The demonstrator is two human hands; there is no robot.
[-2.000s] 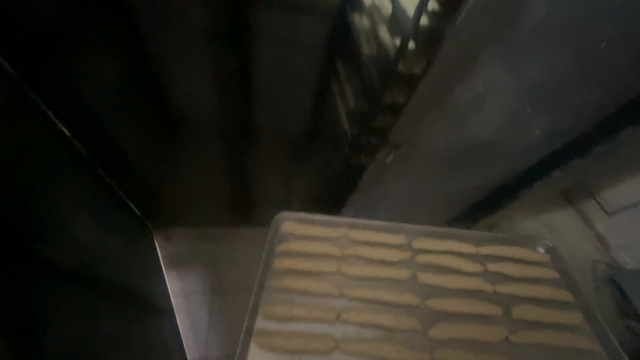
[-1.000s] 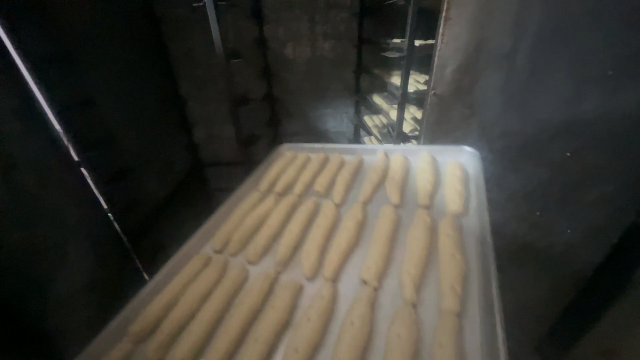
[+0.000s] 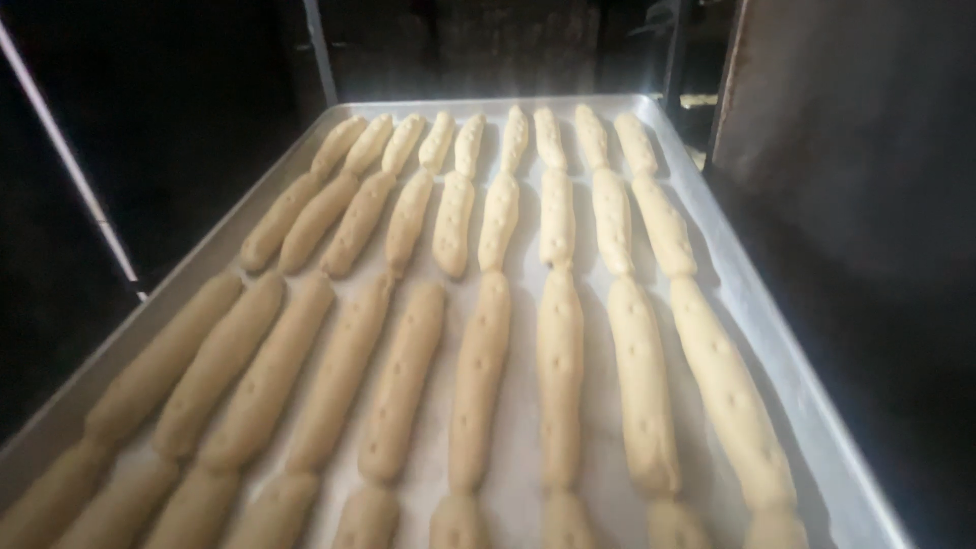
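Observation:
A metal baking tray [image 3: 801, 366] fills the middle and lower part of the head view, its near end cut off by the bottom edge. On it lie rows of pale, finger-shaped dough pieces [image 3: 560, 374] with small pricked holes, many touching end to end. The far edge of the tray is beside a thin upright metal bar [image 3: 320, 53]. Neither my left hand nor my right hand shows in the frame, so their hold on the tray cannot be seen.
A dark upright panel [image 3: 854, 99] stands close on the right. At the far right corner, behind the tray, more pale pieces [image 3: 698, 100] show near a dark post [image 3: 675, 53]. A thin bright edge [image 3: 69, 152] runs diagonally through the dark area on the left.
The view has shifted greatly. The tray, low and to the right two seconds ago, now spans the lower view, with its far end between the upright bars.

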